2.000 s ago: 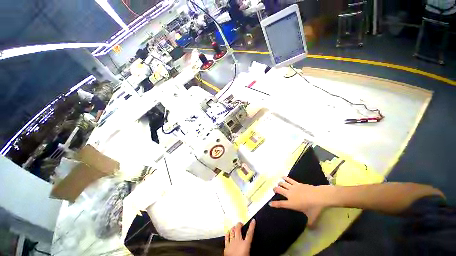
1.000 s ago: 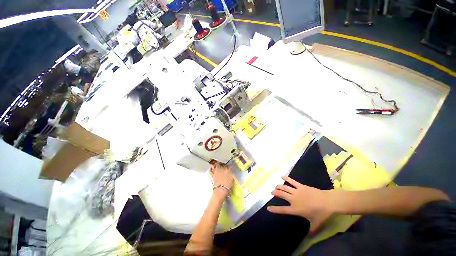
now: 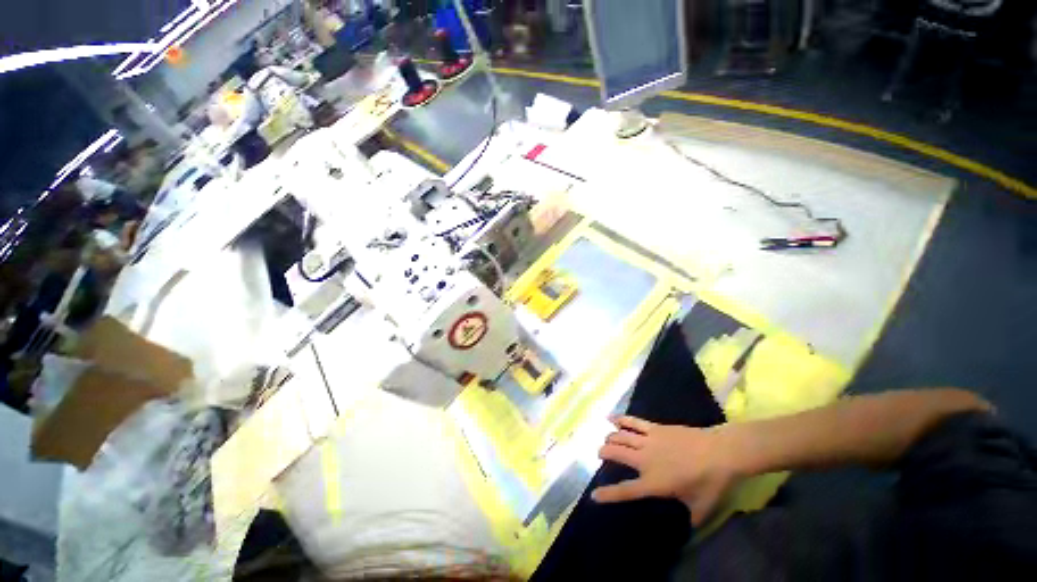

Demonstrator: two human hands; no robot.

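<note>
A black cloth panel (image 3: 620,534) lies over the front edge of the sewing bed plate, and another black part (image 3: 271,548) shows at the lower left. My right hand (image 3: 660,460) lies flat on the panel, palm down, fingers apart, pointing left. My left hand is not in the picture. The machine's white head (image 3: 461,324), with a round red sign, stands beyond the panel. Yellow clamp blocks (image 3: 546,296) sit beside it on the grey-blue bed plate (image 3: 597,284).
A red-and-black pen-sized tool (image 3: 802,241) lies by a dark cord at the right. A screen (image 3: 637,51) stands behind the table. A cardboard box (image 3: 108,392) and a crinkled plastic bag (image 3: 182,483) are at the left. Thread cones (image 3: 419,86) stand behind the machine.
My left hand lay at the cloth, then reached under the machine head, and is now out of the picture. My right hand stays on the cloth. The view has shifted.
</note>
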